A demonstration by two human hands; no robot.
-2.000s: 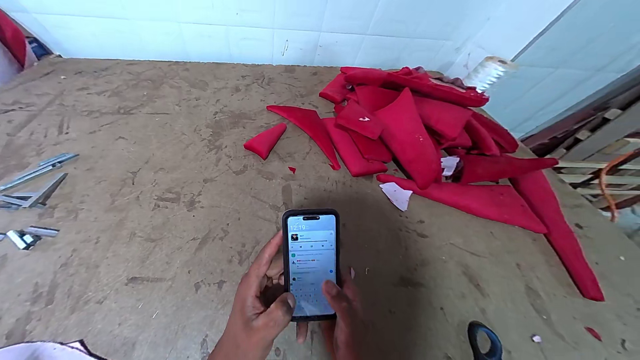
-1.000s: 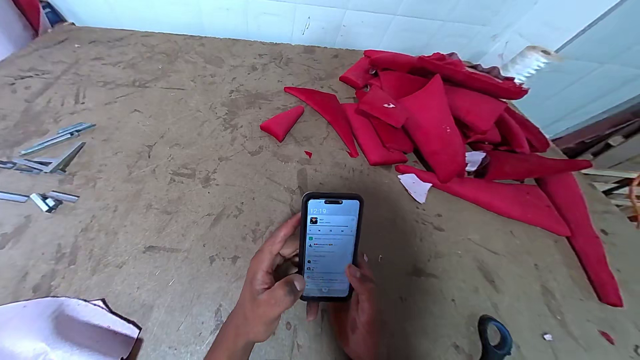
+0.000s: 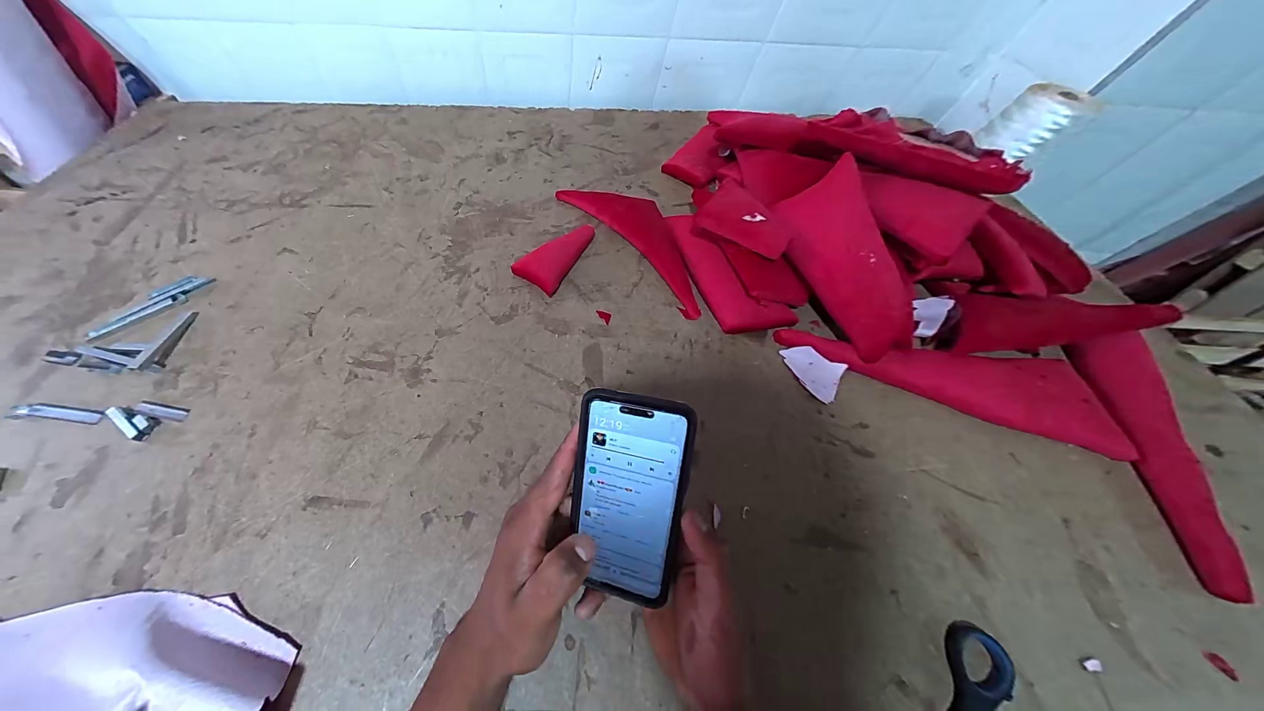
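Note:
A smartphone in a dark case point(image 3: 634, 494) is upright over the worktable, its screen lit. My left hand point(image 3: 528, 568) holds it from the left, with the thumb at the lower left edge of the screen. My right hand point(image 3: 699, 612) is at the phone's lower right side, its thumb beside the edge and off the screen; whether its hidden fingers bear the phone I cannot tell. Beyond the phone, to the right, lies a heap of red fabric offcuts point(image 3: 854, 267). A small red triangular offcut point(image 3: 555, 261) lies left of the heap.
Several metal strips point(image 3: 138, 346) lie at the left of the worktable point(image 3: 326, 474). Pale fabric point(image 3: 128, 652) covers the near left corner. A dark scissor handle point(image 3: 978, 667) shows at the near right. A spool of white thread point(image 3: 1034, 120) stands behind the heap, by the tiled wall point(image 3: 513, 54).
My right thumb, over the lower screen two seconds ago, is now off it at the phone's right edge. My left hand still holds the phone. More of the pale fabric is in view.

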